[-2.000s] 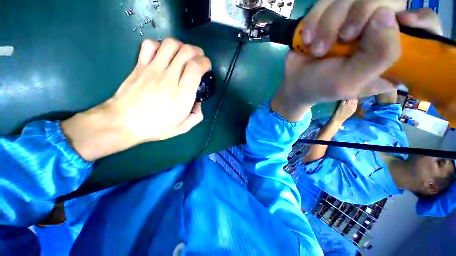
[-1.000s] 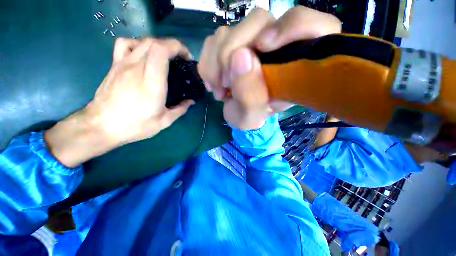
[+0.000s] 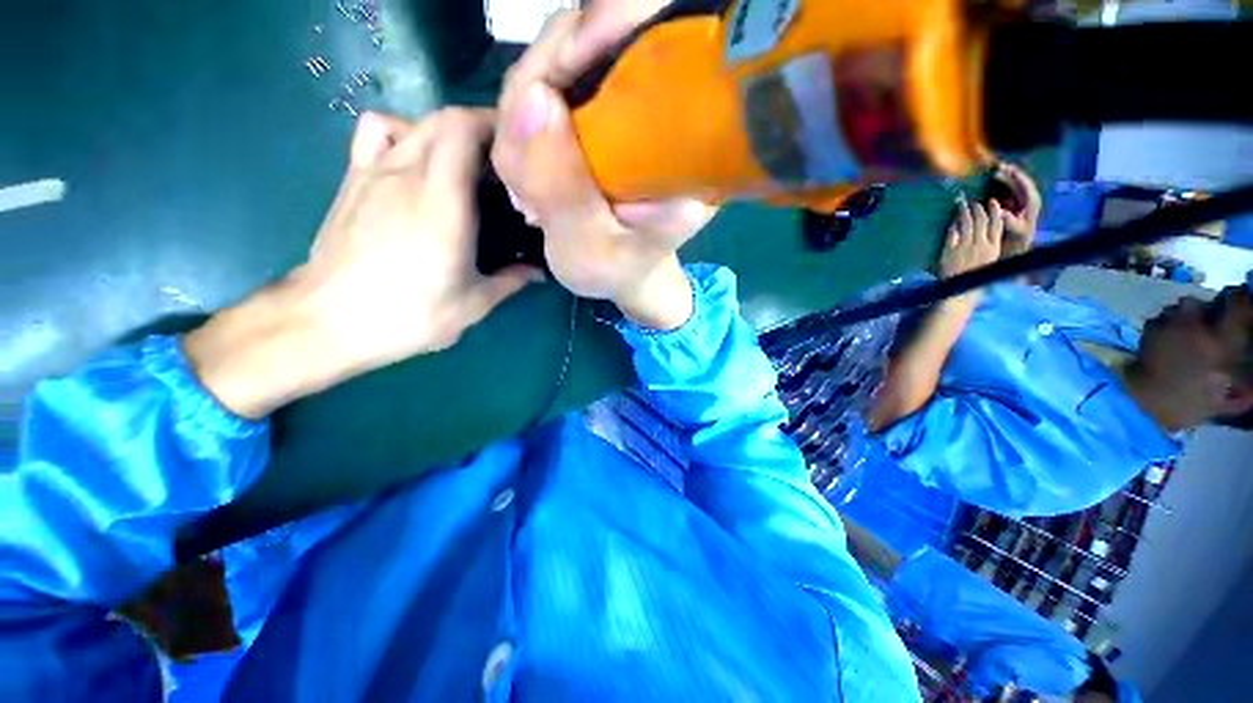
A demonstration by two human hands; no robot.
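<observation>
My left hand [image 3: 399,247] lies on the green mat [image 3: 179,137] and grips a round black part [image 3: 506,227] at its right side. My right hand [image 3: 584,192] is shut on the orange electric screwdriver [image 3: 687,117], just right of and above the black part. The driver's body points to the right, with a thick black cable [image 3: 1113,83] at its end. The driver's nose and tip are hidden behind my right hand, so I cannot tell whether the tip touches the part.
Small screws [image 3: 344,55] lie scattered on the mat at the top. The white feeder [image 3: 529,17] is partly cut off at the top edge. Black round parts [image 3: 838,217] lie right of my right hand. A person in a blue smock [image 3: 1031,398] sits at the right. A black cord crosses there.
My right hand and the screwdriver moved left from the feeder to the black part, and the driver body has swung further left and up. My left hand still holds the part.
</observation>
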